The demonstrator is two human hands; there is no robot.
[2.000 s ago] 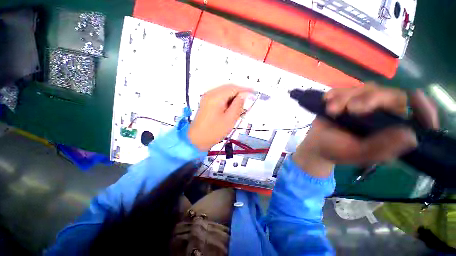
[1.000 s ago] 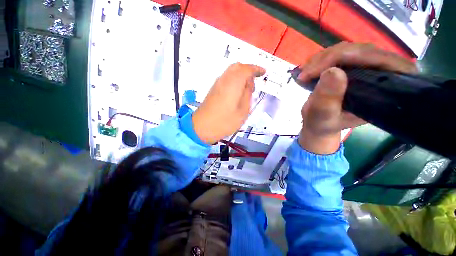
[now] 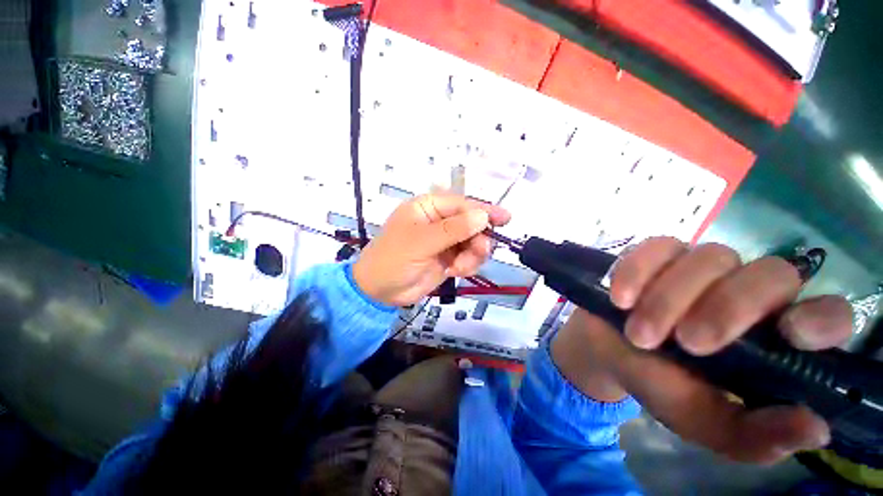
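My right hand (image 3: 707,339) is closed around a black electric screwdriver (image 3: 581,276), its thin bit pointing left. My left hand (image 3: 426,242) is over the middle of the white back panel (image 3: 281,136), thumb and fingertips pinched together at the tip of the bit. Whether a screw is between these fingertips is too small to tell. A black cable (image 3: 356,126) runs down the panel left of my hand. A small green circuit board (image 3: 228,245) and a black oval part (image 3: 270,260) are at the panel's lower left. Red wires (image 3: 494,290) lie partly behind my left hand.
Clear trays of silver screws (image 3: 105,108) lie on the green bench (image 3: 87,208) at the left. Orange-red foam (image 3: 484,44) shows beyond the panel. Part of another white unit (image 3: 770,29) is at the upper right.
The screwdriver bit, earlier apart from my left hand, has come down to my left fingertips. My left hand has moved back toward me and its fingers are now pinched.
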